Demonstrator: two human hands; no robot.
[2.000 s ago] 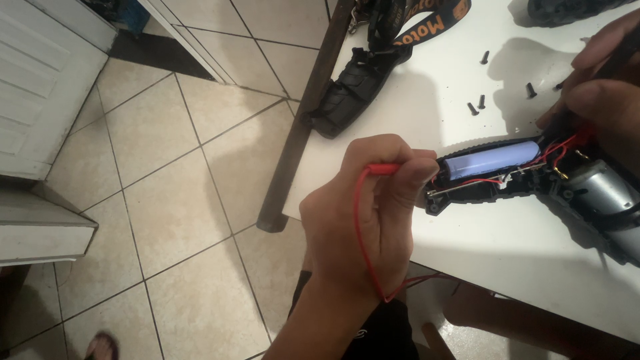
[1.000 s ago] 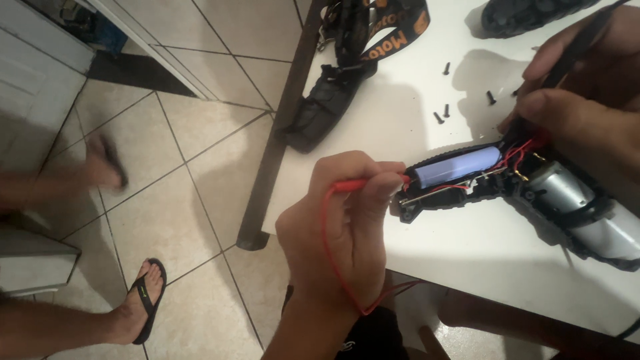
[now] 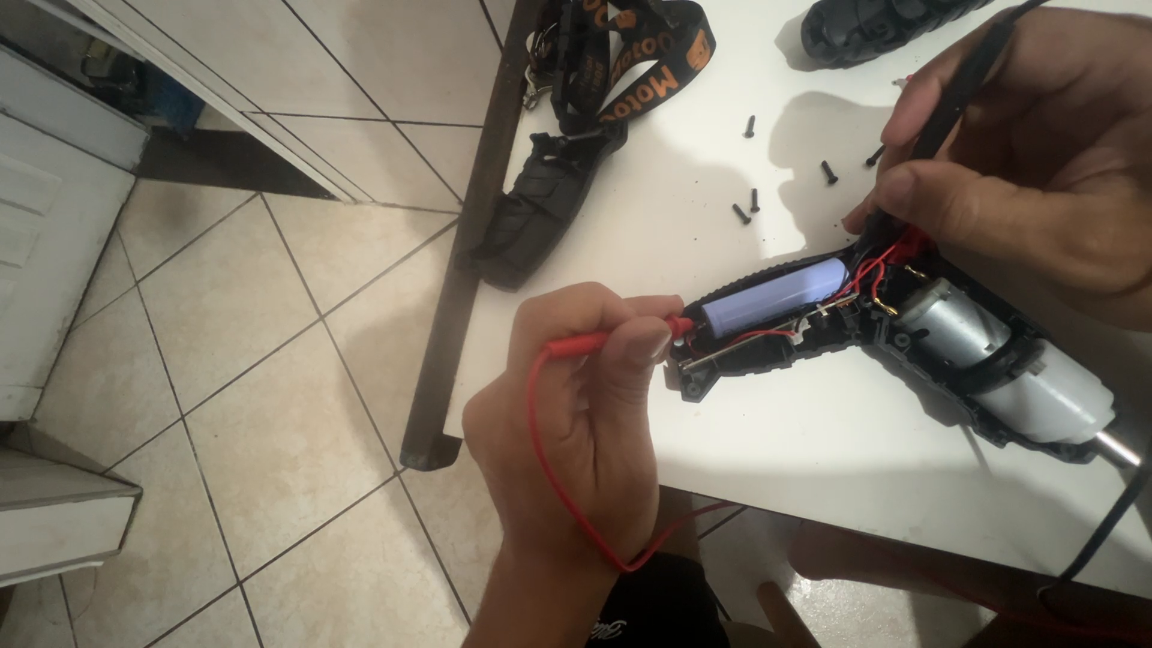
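Note:
An opened cordless screwdriver body (image 3: 792, 351) lies on the white table, showing a lilac cylindrical battery cell (image 3: 776, 295), red wires, a silver motor (image 3: 956, 322) and a white gearbox (image 3: 1046, 391). My left hand (image 3: 585, 405) pinches a red test probe (image 3: 576, 346), its end at the cell's left end. From the upper right, my right hand (image 3: 1035, 171) grips a black test probe (image 3: 963, 99), pointed down at the cell's other end. Whether either tip touches metal cannot be seen.
Small black screws (image 3: 829, 173) are scattered above the body. A black plastic housing part (image 3: 549, 202) and a printed strap (image 3: 661, 76) lie by the dark table edge (image 3: 459, 315). Another black shell piece (image 3: 886, 27) rests at the top. Below the table's left side is tiled floor.
The passing person's legs and flip-flop, seen on the floor one second ago, are out of view. Both hands keep their holds on the probes at the cell's ends.

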